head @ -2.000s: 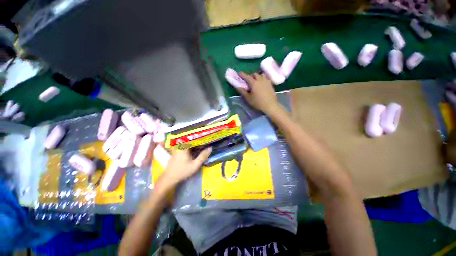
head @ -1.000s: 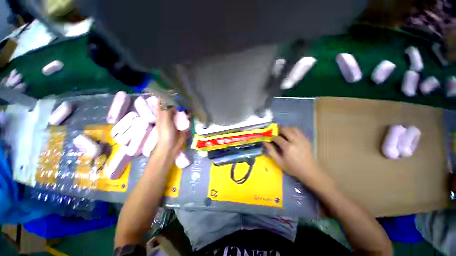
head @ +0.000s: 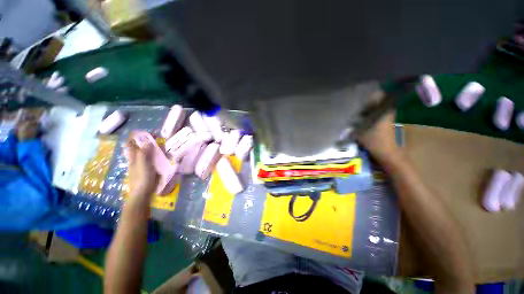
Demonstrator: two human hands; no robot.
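My left hand (head: 141,165) is at the left end of the pile, its fingers on a pink housing (head: 150,148); blur softens the grip. Several more pink housings (head: 187,150) lie in the pile left of the press. The grey press (head: 310,118) fills the centre, with a yellow and red warning label (head: 310,171) on its front. The dark press fixture (head: 301,186) shows under it; its inside is hidden. My right hand (head: 376,131) is behind the right side of the press, fingers hidden. A grey-blue pad (head: 353,183) sits right of the fixture.
The green conveyor belt (head: 129,59) runs behind the bench with separate pink housings on it. A brown cardboard sheet (head: 448,172) at right bears two housings. The large dark press body hangs overhead. Another person's blue sleeve (head: 34,166) and hand are at far left.
My left hand has moved left from beside the press to the pile's far end. My right hand has moved from the fixture's right side to behind the press. The view has shifted left.
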